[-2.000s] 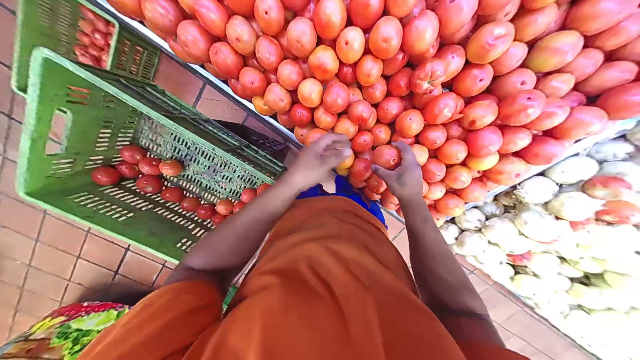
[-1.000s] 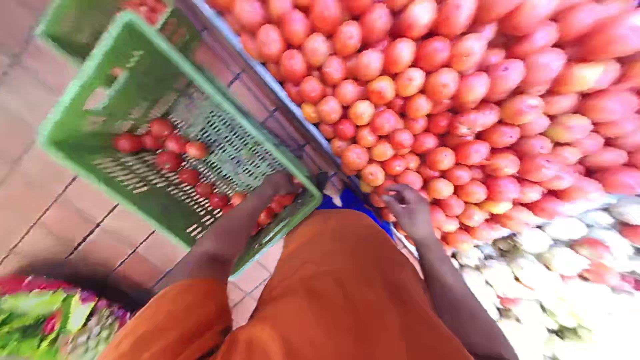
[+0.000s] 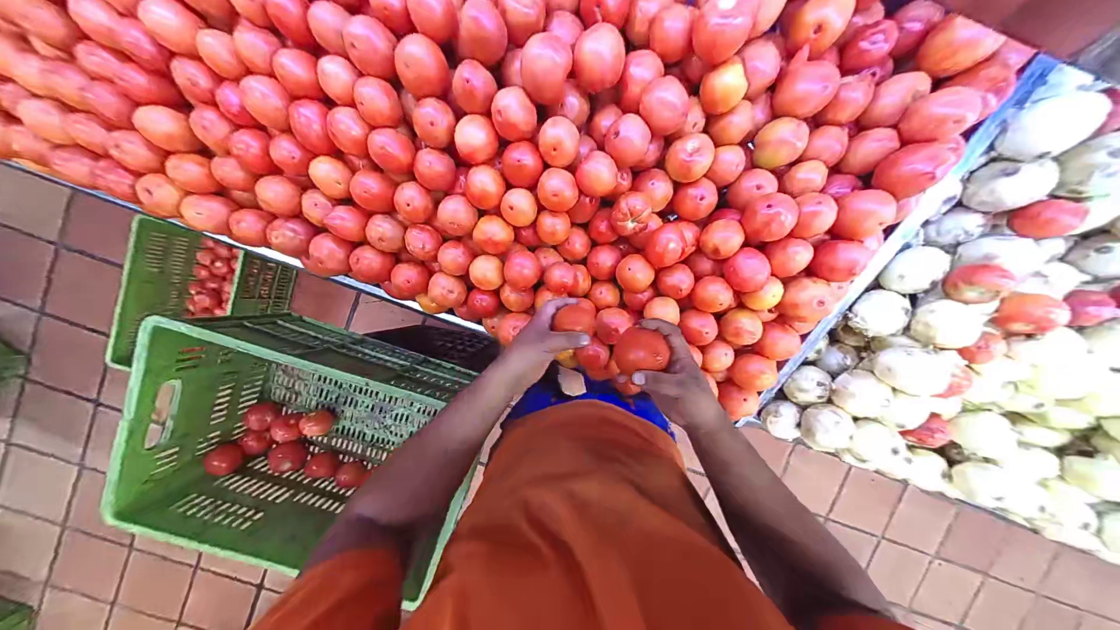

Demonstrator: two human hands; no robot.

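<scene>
My left hand [image 3: 541, 339] curls its thumb and fingers round a red tomato [image 3: 574, 318] at the near edge of a big pile of tomatoes [image 3: 516, 206]. Just to its right, my right hand [image 3: 675, 376] grips a larger red tomato [image 3: 641, 350]. Both hands are in front of my orange clothing, over a blue cloth [image 3: 560, 399]. Lower left on the floor is a green plastic crate [image 3: 144, 437] with slotted sides, holding several red tomatoes [image 3: 287, 457]; my left forearm hides part of it.
Beyond that crate is a second green crate [image 3: 131, 289] with small tomatoes in it. White onions [image 3: 914, 372], with some tomatoes among them, fill the right side past a pale divider [image 3: 927, 197]. Tiled floor [image 3: 66, 437] runs around the crates and below the display.
My left hand was over the green crate one second ago and is now back at the tomato pile. My right hand now has a tomato in it. The view has turned.
</scene>
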